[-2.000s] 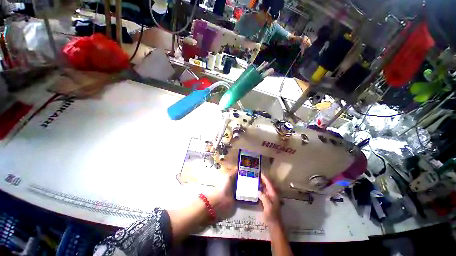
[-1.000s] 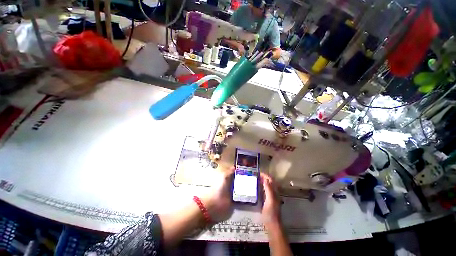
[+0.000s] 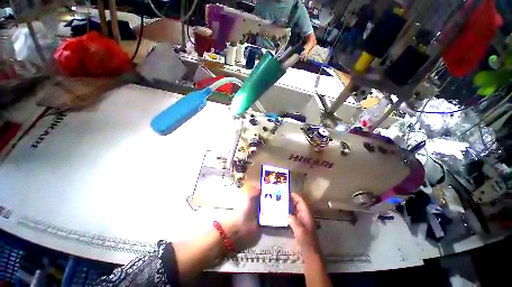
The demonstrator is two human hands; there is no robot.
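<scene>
A smartphone (image 3: 274,196) with a lit screen stands upright in front of the sewing machine head. My left hand (image 3: 244,221) holds its left edge; a red bead bracelet is on that wrist. My right hand (image 3: 304,223) holds its lower right edge. The cream sewing machine (image 3: 331,168) marked HIKARI is right behind the phone, and the phone hides part of its bed. The needle area (image 3: 237,168) is at the left end of the head, with no hand on it.
The white table (image 3: 101,168) has a ruler along its front edge. A blue lamp (image 3: 181,111) and a green tool holder (image 3: 257,83) rise above the machine. A red bag (image 3: 92,54) lies behind the table. A person (image 3: 300,25) is at another machine. Dark cloth (image 3: 432,216) lies at the right.
The view has shifted, so the lamp and tool holder appear further left. The screen picture differs slightly. Both hands still hold the phone. The person behind has changed posture.
</scene>
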